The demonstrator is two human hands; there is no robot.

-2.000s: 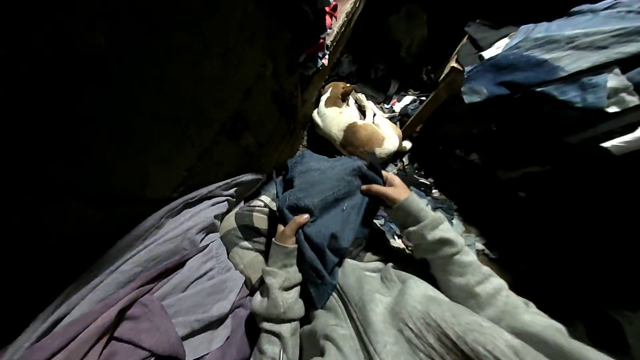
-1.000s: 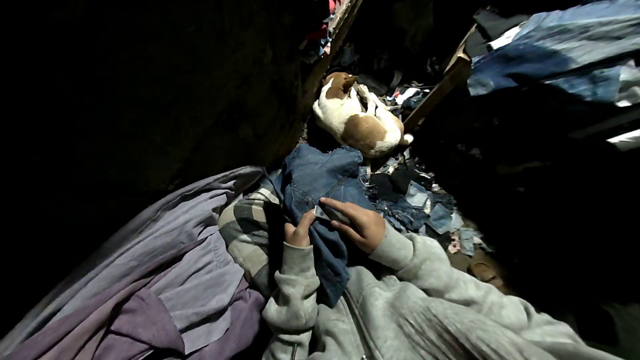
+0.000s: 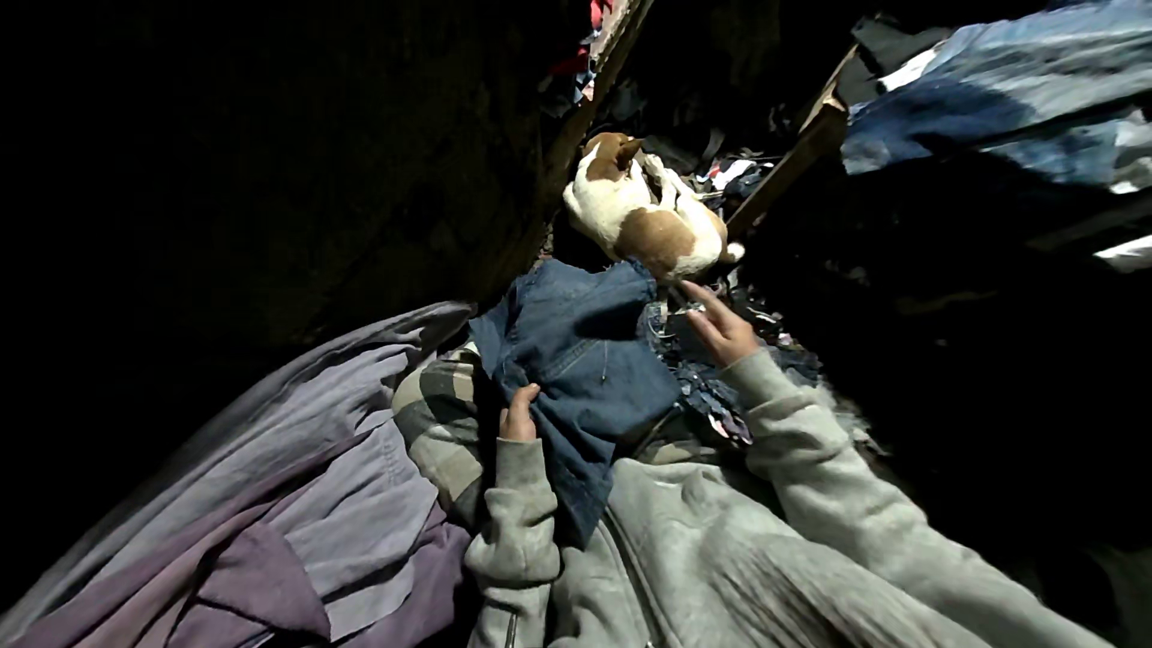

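Note:
A piece of dark blue denim cloth (image 3: 589, 351) with frayed edges lies spread across my lap. My left hand (image 3: 520, 416) grips its lower left part, thumb on top and the other fingers hidden beneath. Off the cloth's right edge is my right hand (image 3: 720, 326), fingers stretched forward and somewhat apart. Something small and pale shows by its fingertips, too unclear to name; whether the hand holds it I cannot tell. Checked cloth (image 3: 441, 418) covers my leg to the left of the denim.
A brown and white dog (image 3: 643, 211) lies curled just beyond the denim. Fabric scraps (image 3: 711, 396) litter the floor at right. Grey and purple cloth (image 3: 360, 486) drapes at left. A wooden board (image 3: 796, 157) stands near a heap of faded denim (image 3: 999, 90). Deep shadow hides both sides.
My right hand was on the denim in both earlier frames; now it is off the cloth, to the right. The denim lies more spread out than one second ago. My left hand still grips it.

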